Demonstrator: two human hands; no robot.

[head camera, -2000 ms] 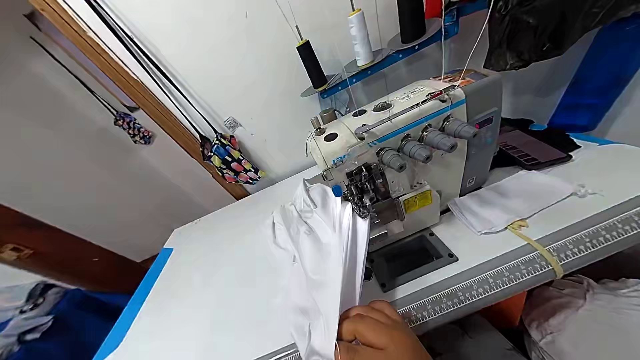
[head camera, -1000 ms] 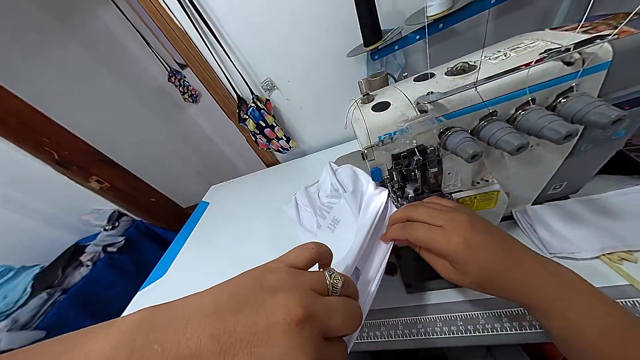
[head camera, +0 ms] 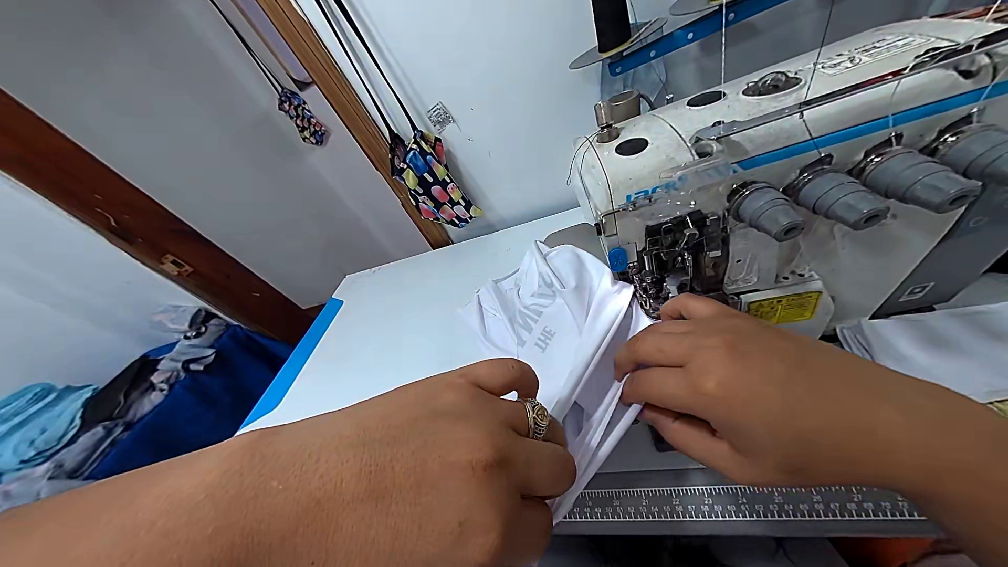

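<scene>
A white printed fabric piece (head camera: 575,323) lies bunched on the white sewing table, its upper right edge at the needle area of an overlock sewing machine (head camera: 677,268). My left hand (head camera: 488,457), with a ring on one finger, grips the near part of the fabric, left of its hanging folds. Close to the presser foot, my right hand (head camera: 701,386) pinches the fabric's right edge between thumb and fingers. The foot and needle are partly hidden by cloth and my right fingers.
A measuring tape (head camera: 709,504) runs along the table's front edge. Another white cloth (head camera: 937,346) lies right of the machine. Patterned pouches (head camera: 433,177) hang on the wall. Piled clothes (head camera: 150,394) are at the left, and a thread spool (head camera: 610,27) stands on the rack behind.
My left hand has come into view and holds the fabric. One hand was at the cloth's lower end two seconds ago; now both are nearer the machine. The view has moved closer.
</scene>
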